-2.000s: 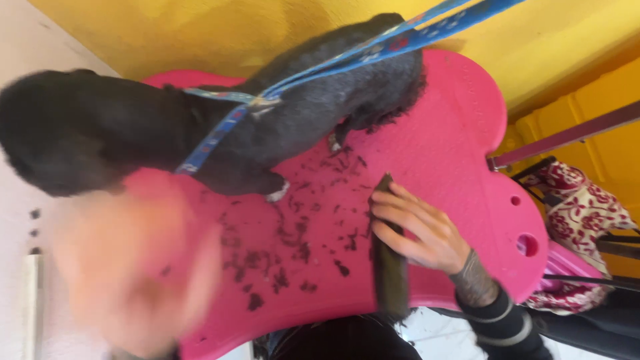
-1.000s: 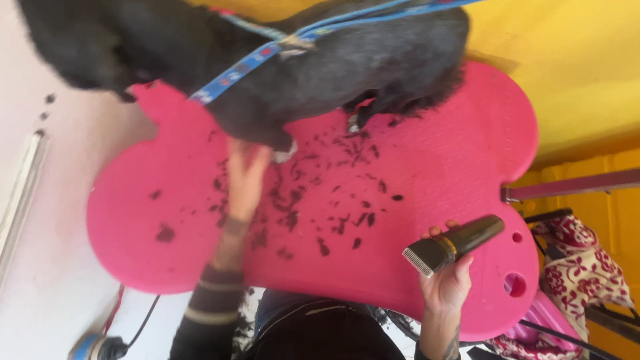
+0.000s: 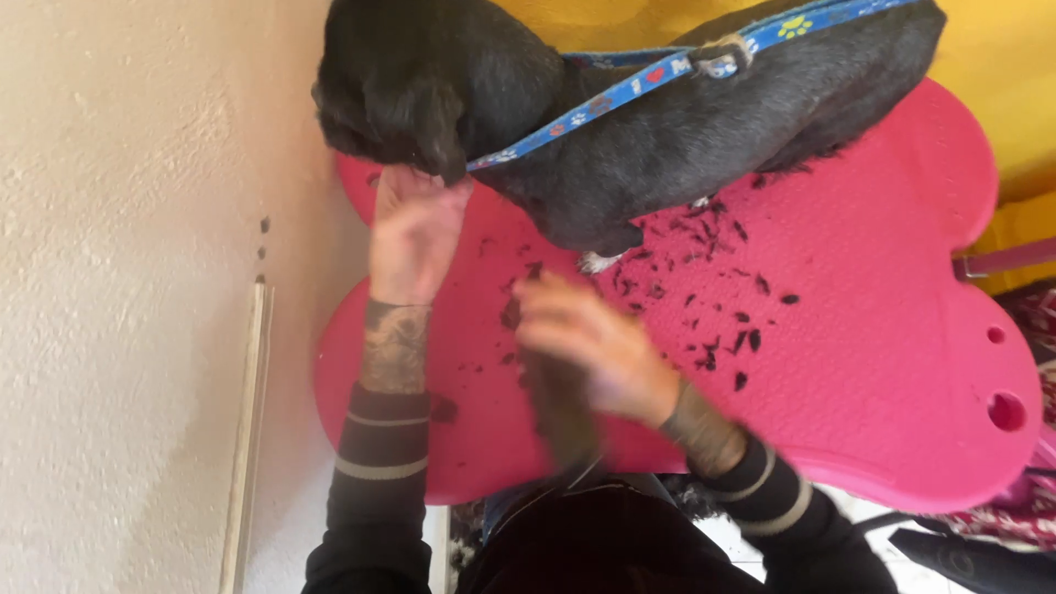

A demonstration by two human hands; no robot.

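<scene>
A black dog with a blue patterned harness strap stands on a pink plastic grooming table. My left hand is under the dog's head, its fingertips at the hanging ear; whether they grip the ear or muzzle is unclear. My right hand, blurred by motion, holds dark hair clippers over the table, in front of the dog's white-tipped front paw. Dark hair clippings lie scattered on the table beside the dog.
A pale wall with a vertical cable trunking rises on the left. Behind the dog is a yellow wall. A metal arm meets the table's right edge, with red-and-white patterned cloth below it.
My left hand has gone from beside the dog's front leg up to its head. The clippers in my right hand have moved left across the table and turned. The view has shifted left.
</scene>
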